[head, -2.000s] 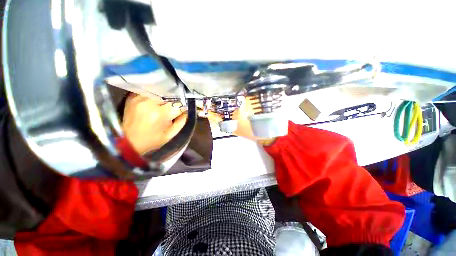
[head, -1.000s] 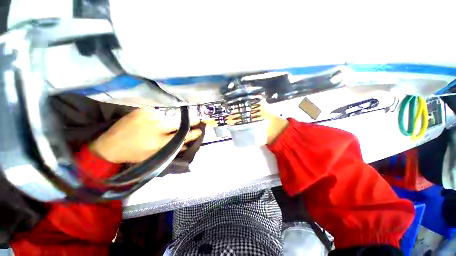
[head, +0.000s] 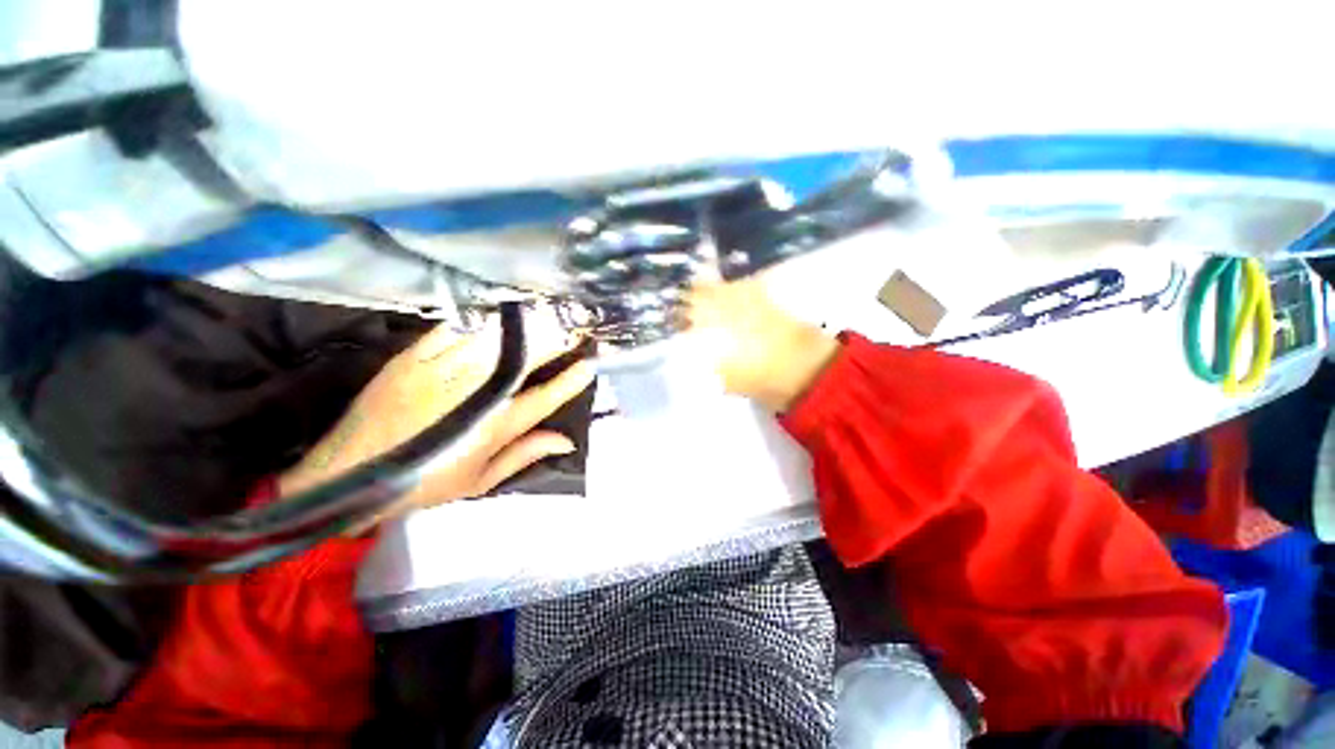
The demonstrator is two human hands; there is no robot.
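The dark brown cloth (head: 205,381) is heaped at the left and reaches under the white sewing machine head (head: 703,88). My left hand (head: 454,403) lies flat on the cloth with its fingers spread, partly behind a blurred metal hoop. My right hand (head: 747,340) is beside the needle area, right of the shiny presser parts (head: 637,278). Its fingertips are hidden behind the metal parts and washed out by glare, so I cannot tell whether they hold anything.
A tan tab (head: 912,302) and a slim black tool (head: 1054,299) lie on the white table (head: 703,483). Scissors with green and yellow handles (head: 1230,325) are at the table's right end. A checked garment covers my lap (head: 688,644). Blue and red things are below at right.
My left hand's fingers have spread out over the cloth. The blurred metal parts and machine head have shifted left in view. My right hand stays by the needle area.
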